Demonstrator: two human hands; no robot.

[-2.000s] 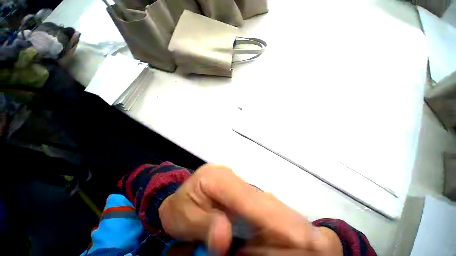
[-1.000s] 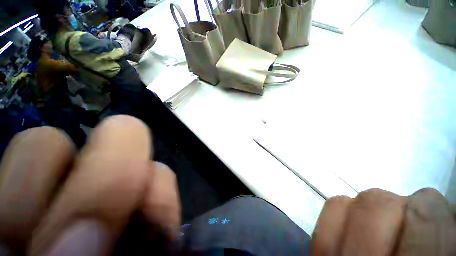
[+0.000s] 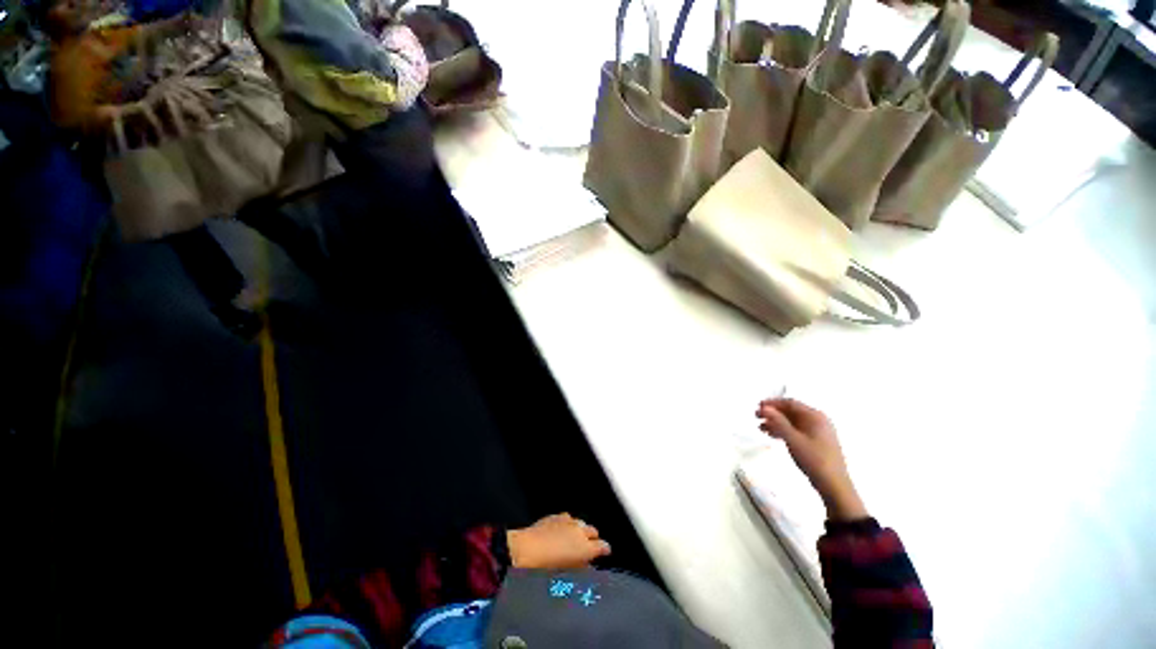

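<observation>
My right hand (image 3: 806, 446) is bare and reaches over the white table (image 3: 659, 418), its fingertips close together beside a small light speck (image 3: 782, 392). I cannot tell whether the fingers touch it. My left hand (image 3: 555, 543) is bare, low over my dark apron (image 3: 590, 609) near the table edge, fingers bent; its grip is unclear. A beige handbag (image 3: 767, 241) lies on its side beyond my right hand, handles to the right. Beige handbags (image 3: 659, 152) stand upright behind it, handles up.
A pile of white sheets (image 3: 539, 228) lies near the table's left edge. A large white stack (image 3: 780, 514) has its edge beside my right forearm. More white sheets (image 3: 1052, 146) lie back right. At left, a person carries beige bags (image 3: 203, 146) above a floor with a yellow line (image 3: 279, 456).
The view has turned left, so the bags appear further right. My hands, large and close to the camera before, are now lower; the right is out over the table, the left near the apron.
</observation>
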